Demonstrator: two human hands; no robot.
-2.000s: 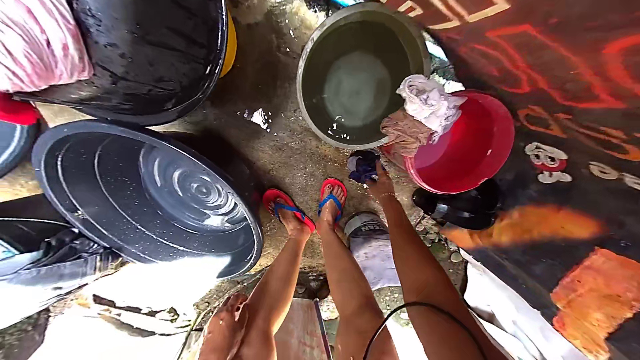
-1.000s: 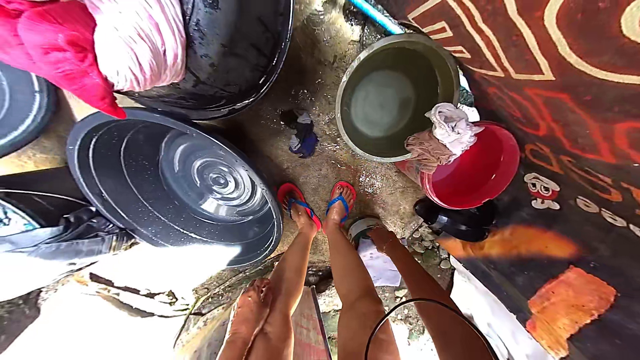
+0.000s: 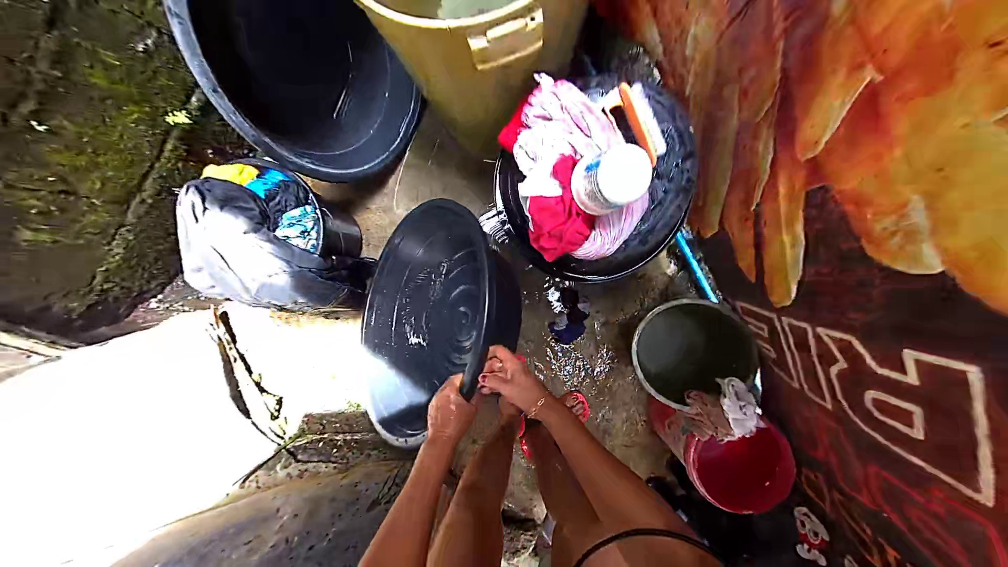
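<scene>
A wide black plastic basin (image 3: 425, 315) stands tilted in front of my feet, its ridged inside showing. My left hand (image 3: 450, 408) grips its near rim. Close beside it, my right hand (image 3: 510, 378) is at the same rim, fingers bent over the edge, with a bracelet on the wrist. To the right of the basin a dark wet cloth (image 3: 568, 315) lies on the wet concrete. Beyond it, a black tub (image 3: 665, 228) bears pink and red clothes (image 3: 559, 213), a white-lidded jar (image 3: 613, 179) and an orange-backed brush (image 3: 642, 122).
A grey-rimmed bucket of water (image 3: 693, 350) and a red bucket (image 3: 744, 472) with cloths over its rim stand right, by a painted wall (image 3: 890, 315). A large black tub (image 3: 299, 79), a yellowish barrel (image 3: 465, 71) and a pail with dark clothes (image 3: 244, 236) are beyond.
Both hands have come to the black basin's rim, and the basin is now tilted. The dark cloth, by my right hand two seconds ago, lies on the ground. The view has shifted strongly.
</scene>
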